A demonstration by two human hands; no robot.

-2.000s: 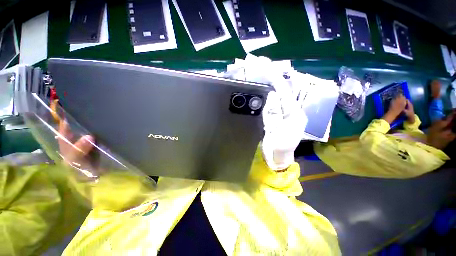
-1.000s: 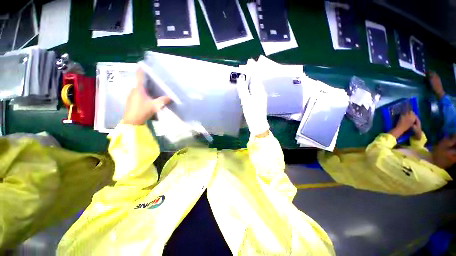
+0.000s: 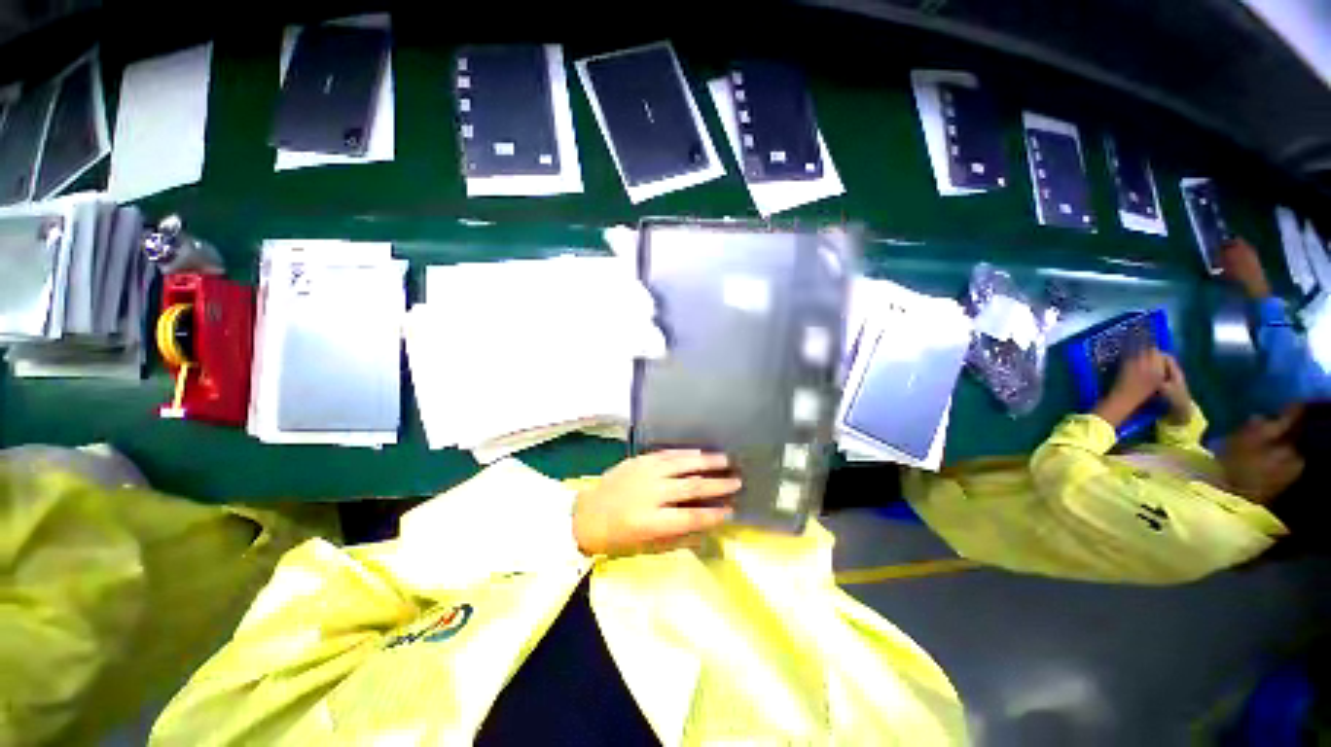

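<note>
A dark grey back cover [image 3: 730, 387] is raised in front of my chest with its inner face towards me, a row of pale squares along its right side; its right edge is blurred. My bare left hand [image 3: 657, 504] grips its lower left part, fingers over the face. White glove fingers of my right hand [image 3: 642, 307] show at the cover's upper left edge; the rest of that hand is hidden behind the cover. White interleaf sheets [image 3: 518, 350] lie in a loose pile just left of it. A silvery cover [image 3: 339, 358] lies on white sheets further left.
A red tape dispenser [image 3: 219, 350] and a stack of covers [image 3: 88, 285] are at the left. Silvery covers [image 3: 905, 380], a plastic bag [image 3: 1007, 343] and a neighbour's blue tray [image 3: 1088, 365] are at the right. Dark covers [image 3: 508, 117] on white sheets line the far green surface.
The cover has turned from its pale outer side to its dark inner face and stands more upright, further right. My left hand has moved right and down to its lower edge. The white pile is uncovered.
</note>
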